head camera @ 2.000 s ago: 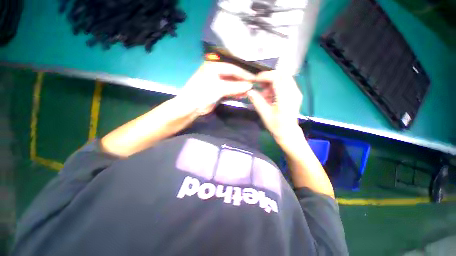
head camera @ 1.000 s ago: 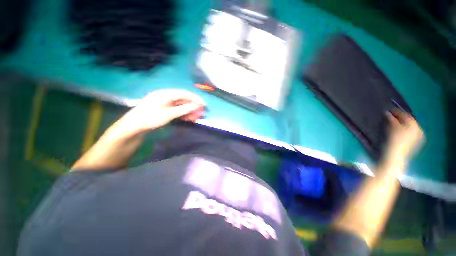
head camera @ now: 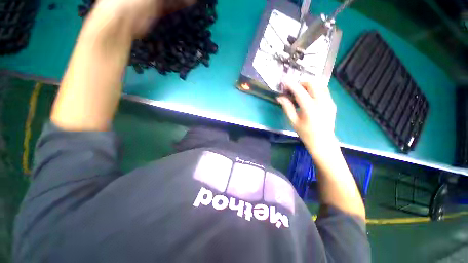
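Observation:
My left hand [head camera: 134, 14] is blurred at the top edge, partly cut off, over the loose pile of small black parts [head camera: 177, 43]. Its fingertips are not clear. My right hand [head camera: 317, 110] is at the near side of the benchtop device [head camera: 269, 49], fingertips over its silver-white plate. Thumb and forefinger are bent towards each other; whether they hold a tiny piece cannot be told. Metal bars and a post stand over the plate's middle. An orange-red light glows on the device's near left side.
A black ribbed tray [head camera: 382, 85] lies right of the device, with shiny bits in its right-hand slots. Another black tray [head camera: 15, 23] is at the far left. Blue crates [head camera: 362, 174] are on the floor beyond the bench's pale edge [head camera: 205, 114].
My right hand has moved left from the ribbed tray to the device. My left hand has moved from the bench's near edge up to the pile. The view has shifted.

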